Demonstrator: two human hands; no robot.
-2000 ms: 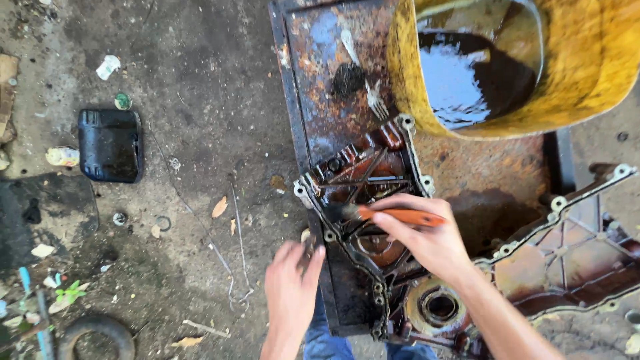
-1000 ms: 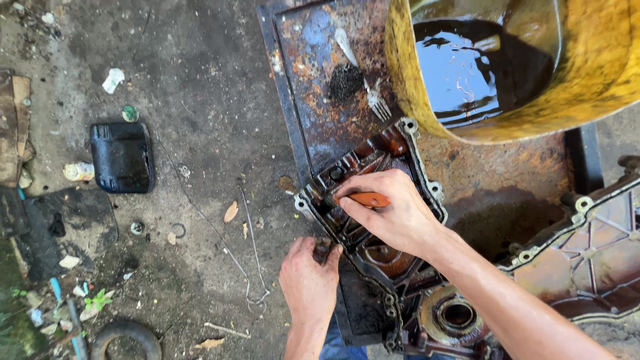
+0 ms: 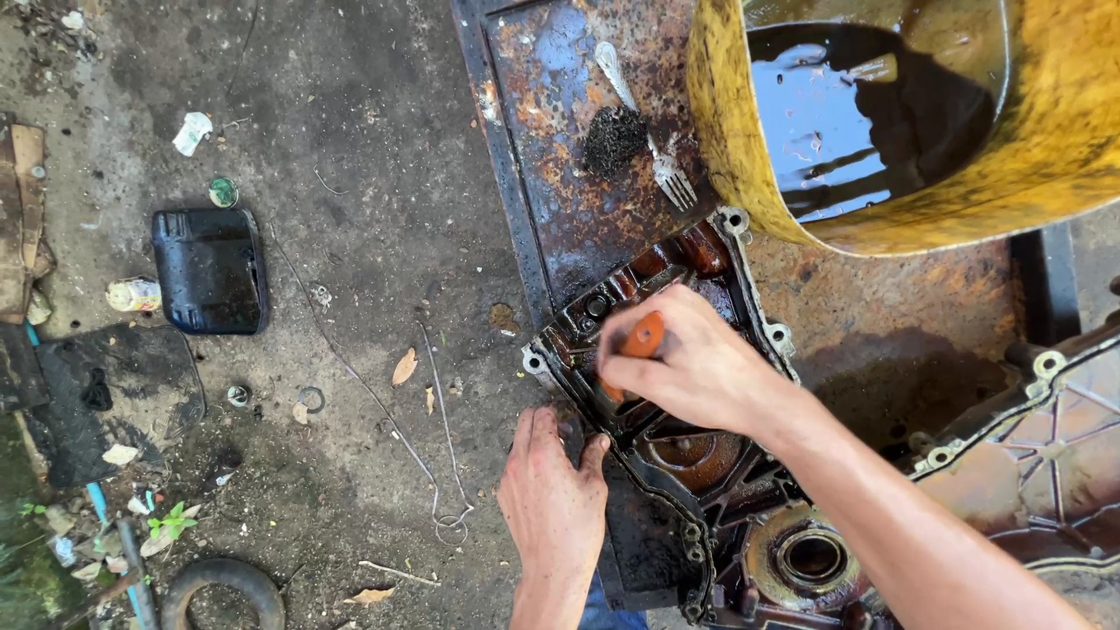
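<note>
An oily metal engine cover (image 3: 691, 455) lies tilted on a rusty metal tray (image 3: 560, 114). My right hand (image 3: 674, 359) is closed around an orange-handled tool (image 3: 643, 336) over the ribbed upper part of the cover; the tool's working end is hidden beneath the hand. At the cover's left edge, my left hand (image 3: 556, 481) has its fingers and thumb around a dark protruding part of the casting. A yellow plastic container (image 3: 735, 131) with dark liquid stands behind, at the upper right. Beside it on the tray are a metal fork (image 3: 672, 175) and a dark scouring pad (image 3: 614, 140).
A second casting (image 3: 1050, 446) lies at the right. On the dirty ground to the left are a black plastic container (image 3: 210, 271), a bent wire (image 3: 433, 394), a rubber ring (image 3: 223, 586), a dark mat (image 3: 131, 385) and scattered litter.
My left hand has moved onto the cover's left edge, where it was apart from it two seconds ago. My right hand, with the orange tool, has shifted across the cover's upper part.
</note>
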